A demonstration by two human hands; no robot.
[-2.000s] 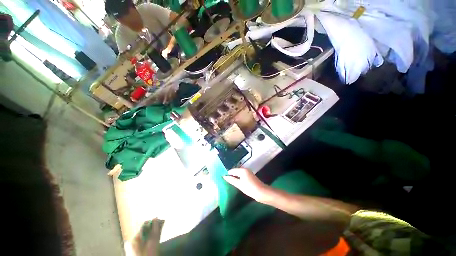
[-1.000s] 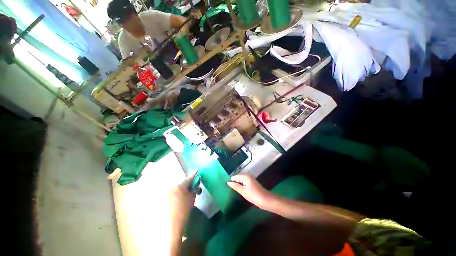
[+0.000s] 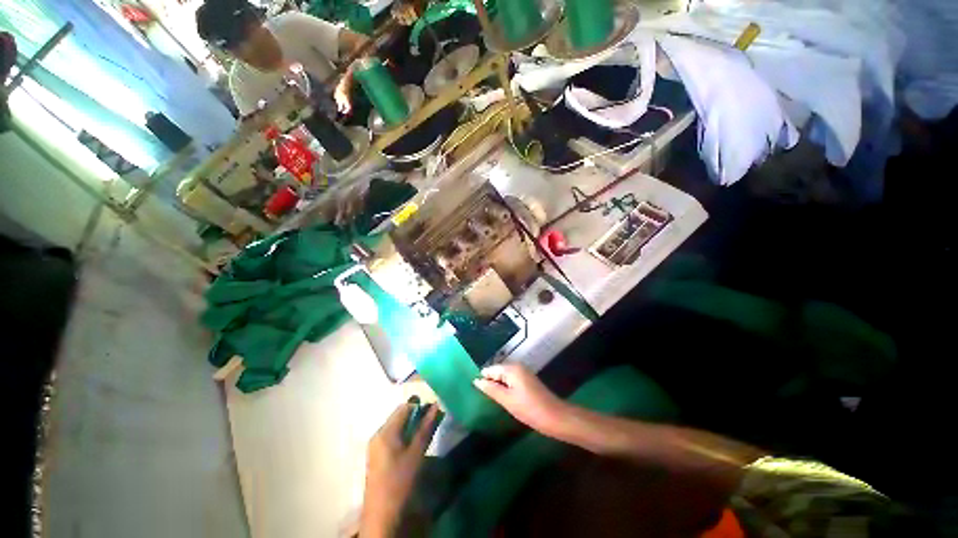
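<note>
A flat green fabric strip (image 3: 450, 376) lies under the bright lamp spot of the overlock machine (image 3: 475, 244) and runs down towards the table's front edge. My right hand (image 3: 520, 397) pinches the strip's right edge between thumb and fingers. My left hand (image 3: 397, 454) is on the table just left of the strip, apart from it, with a small dark tool (image 3: 416, 416), perhaps thread snips, in its fingers. Glare hides the needle area. More green fabric hangs below the table edge over my lap.
A crumpled green fabric heap (image 3: 275, 299) lies left of the machine. A parts tray (image 3: 630, 233) and a red item (image 3: 557, 242) are at the right. Behind are green thread cones (image 3: 380, 92), a red bottle (image 3: 291, 156), white fabric (image 3: 725, 105) and a person (image 3: 275, 53).
My left hand came in from the lower left to the strip, then drew back a little down from it. The strip now lies flatter and wider in view. My right hand has barely moved.
</note>
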